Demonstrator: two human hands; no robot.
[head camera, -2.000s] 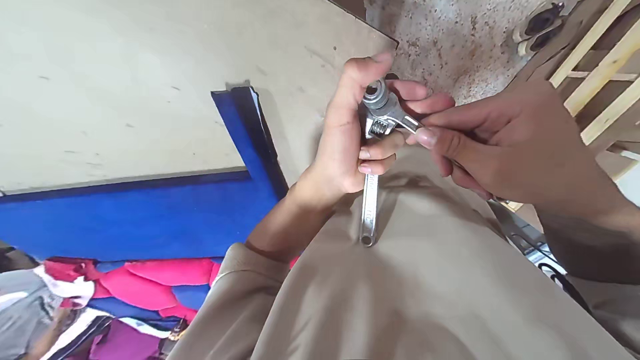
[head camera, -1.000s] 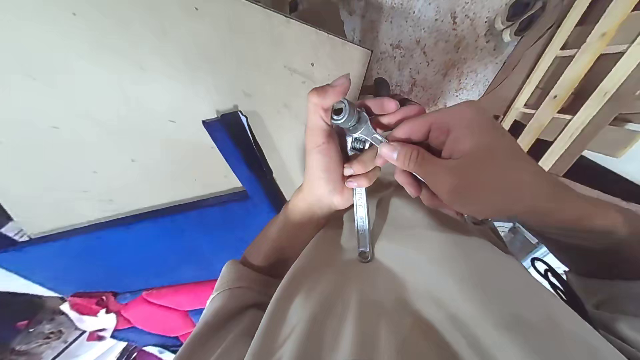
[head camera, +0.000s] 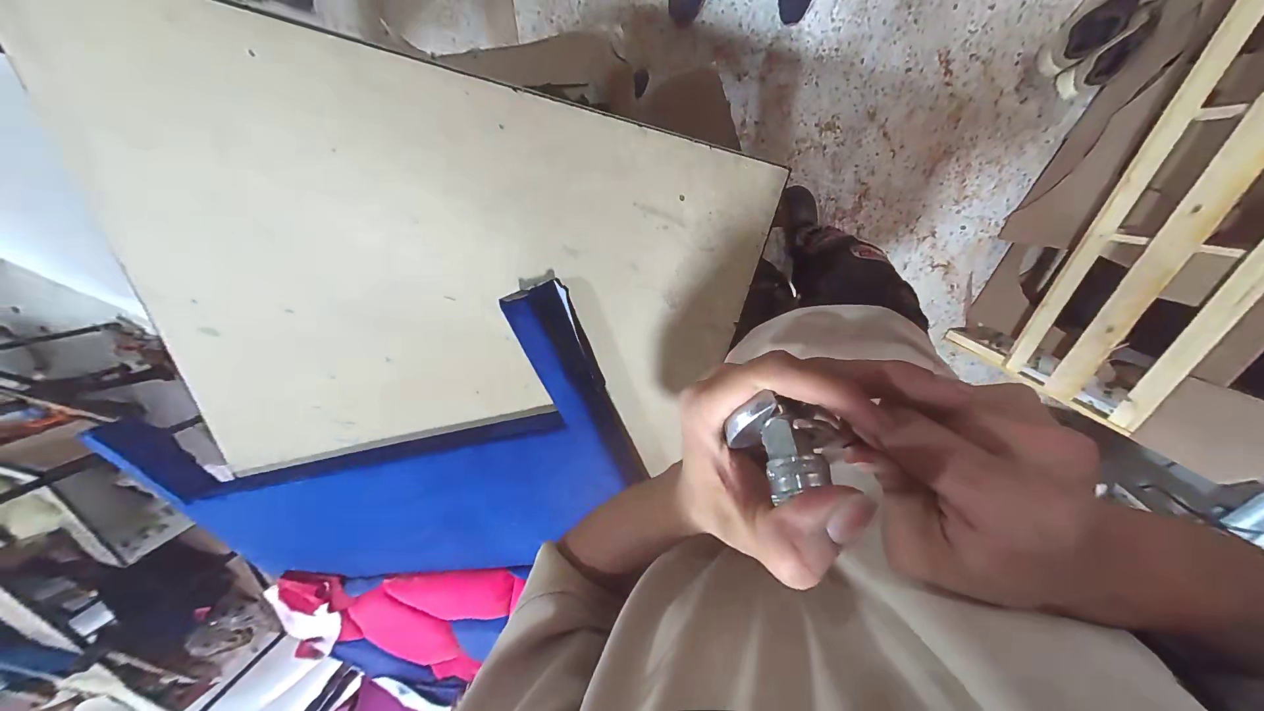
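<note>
Close to my body, my left hand is wrapped around a metal cylindrical fitting, with its thumb over the near end. The steel jaw of an adjustable wrench shows beside the fitting, inside the curl of that hand; the wrench's handle is hidden. My right hand presses against the left from the right side, its fingers bent at the wrench's head. What those fingertips hold is covered by the hands.
A large cream board lies to the left, with a blue panel along its near edge. Red and blue fabric is below. Wooden slats stand at right, by cardboard and shoes on the speckled floor.
The fitting and wrench have been turned in my hands; the wrench handle, seen hanging down before, is now out of sight. My right hand has closed in around the left. The view has shifted.
</note>
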